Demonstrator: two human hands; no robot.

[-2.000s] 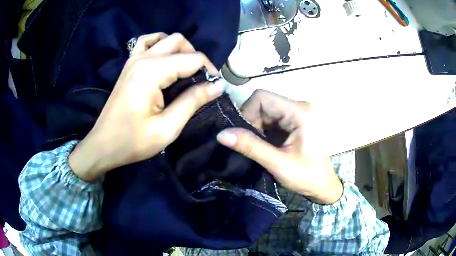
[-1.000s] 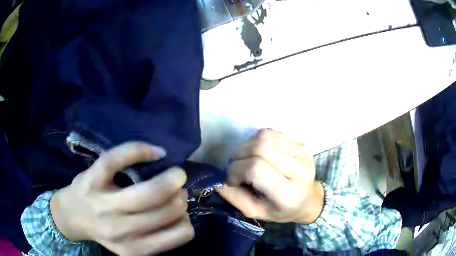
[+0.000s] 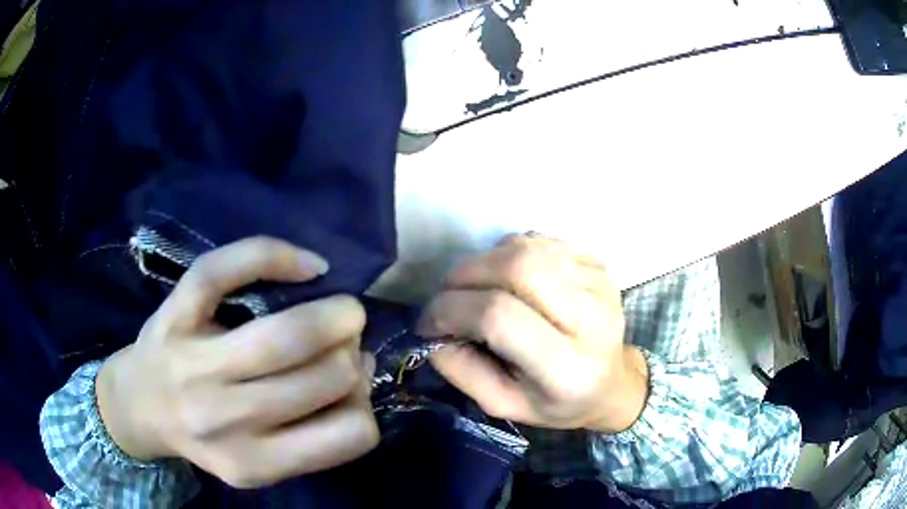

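Observation:
A dark navy garment (image 3: 288, 129) covers the left side and hangs over the front edge. My left hand (image 3: 273, 363) is closed on its cloth at the lower left, beside a whitish raw edge (image 3: 159, 247). My right hand (image 3: 532, 333) pinches a frayed whitish edge of the garment between thumb and fingers. Between the hands the edge is bunched, with a small yellowish-brown bit (image 3: 406, 370) showing; I cannot tell what it is. Another whitish seam edge (image 3: 489, 431) lies below my right hand. Fingertips of both hands are partly hidden by cloth.
The white table (image 3: 646, 189) with chipped paint curves away to the right. A black flat rectangle (image 3: 880, 35) lies at the upper right. More dark cloth (image 3: 870, 298) hangs at the right, beyond the table edge. Checked sleeves (image 3: 686, 437) show at both wrists.
Both hands moved down from the opened dark inner cloth to the lower part of the garment, which is now folded over. The snips and metal plate left view. In the last second the hands shifted slightly.

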